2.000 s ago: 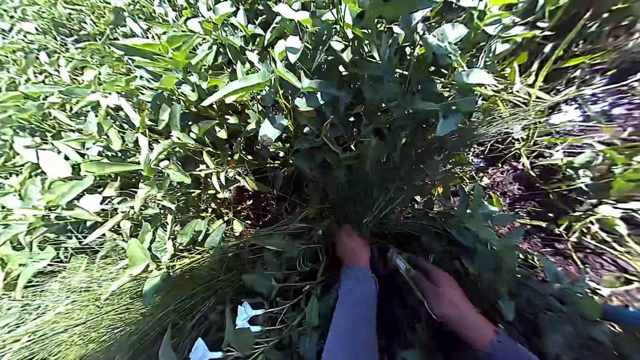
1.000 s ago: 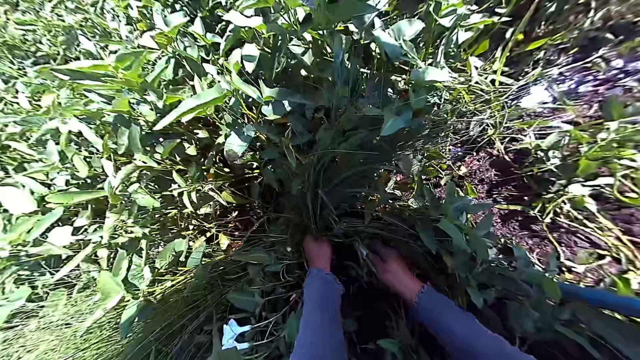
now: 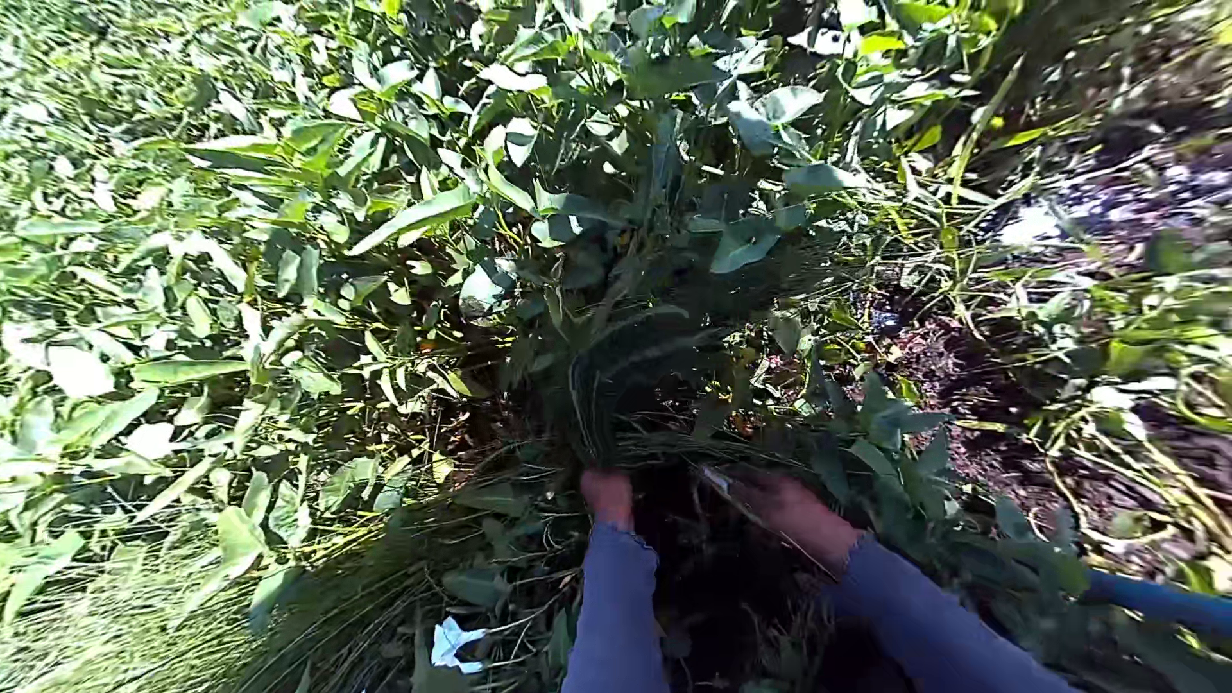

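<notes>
Low in the middle of the view, my left hand point(image 3: 608, 496) is closed round the base of a clump of long grass stems point(image 3: 589, 395), which rise in the shade above it. To its right, my right hand point(image 3: 784, 515) holds a thin tool, blurred, whose pale metal end point(image 3: 714, 478) points up and left toward the stems. Its kind cannot be told, and its handle is mostly hidden in the fingers. Dark shaded ground point(image 3: 717, 597) shows between the two forearms.
Dense broad-leaved plants point(image 3: 423, 217) fill the left and top. Long grass point(image 3: 125, 616) lies at lower left, near a white flower point(image 3: 454, 645). Bare dark soil point(image 3: 948, 385) shows at right. A blue pipe or pole point(image 3: 1155, 602) enters from the right edge.
The tool, visible in my right hand two seconds ago and hidden one second ago, shows again. My left hand stays at the base of the stems.
</notes>
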